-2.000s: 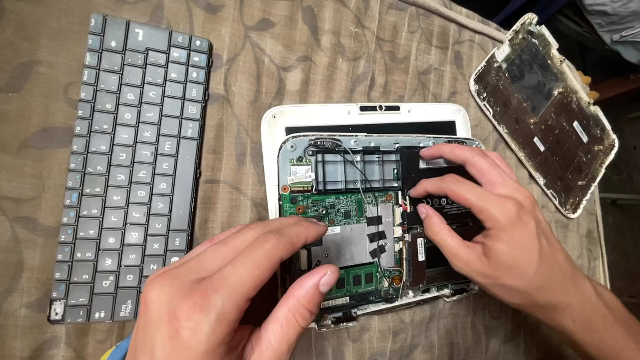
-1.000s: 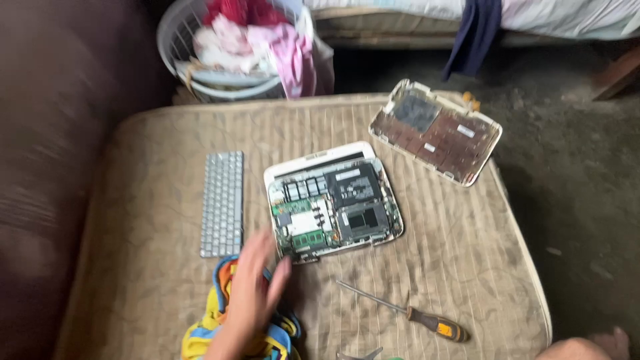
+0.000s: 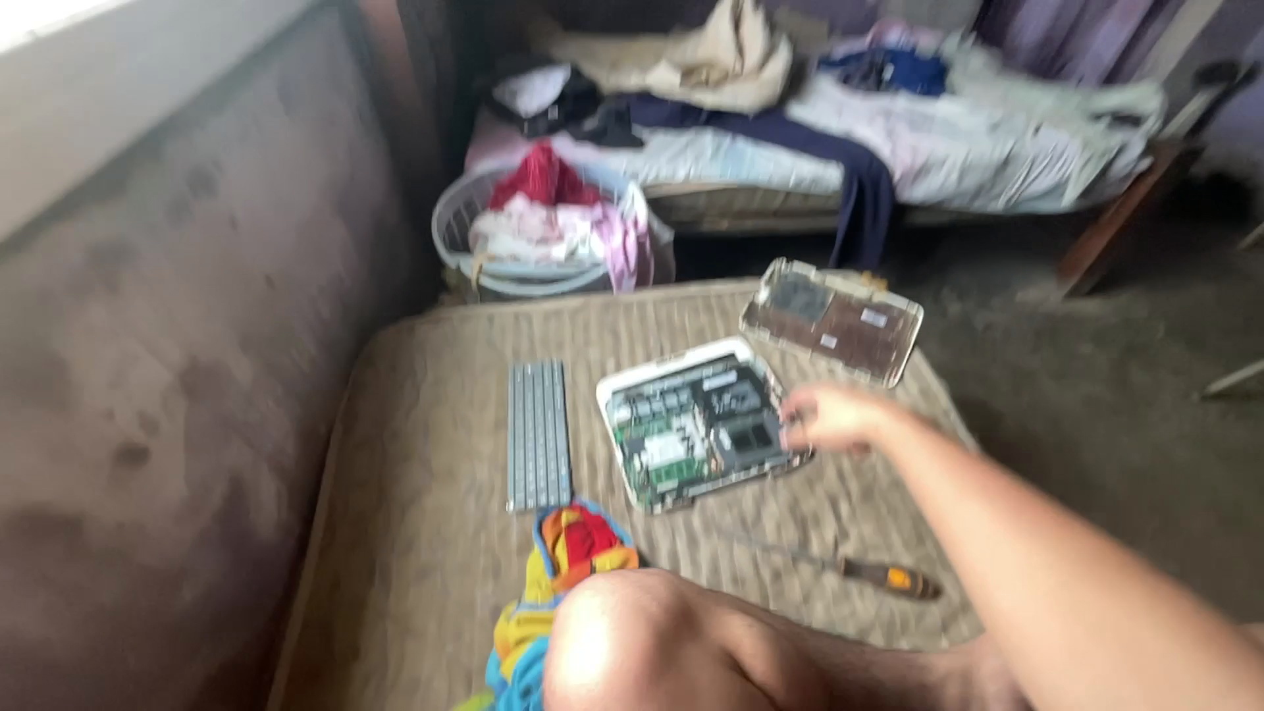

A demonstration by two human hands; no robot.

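Note:
An opened laptop (image 3: 691, 425) lies on the padded, cloth-covered surface, its green circuit board and black parts showing inside a white frame. My right hand (image 3: 829, 420) is at its right edge with bent fingers; blur hides whether they touch it, and I see nothing held. My left hand is out of view. A detached keyboard (image 3: 539, 434) lies left of the laptop. Behind and to the right is a dirty bottom cover (image 3: 839, 321), inner side up. A flat screwdriver-like tool with a dark and orange handle (image 3: 892, 578) lies in front of the laptop.
My bent knee (image 3: 632, 632) is in front, beside a multicoloured cloth (image 3: 578, 548). A laundry basket (image 3: 543, 281) of clothes stands past the far edge, near a bed with clothes (image 3: 810, 158). A stained wall (image 3: 178, 395) rises at the left.
The view has pulled back and tilted up. Both hands were over the laptop in the oldest frame; the left has since gone out of view, and the right is now at the laptop's right edge.

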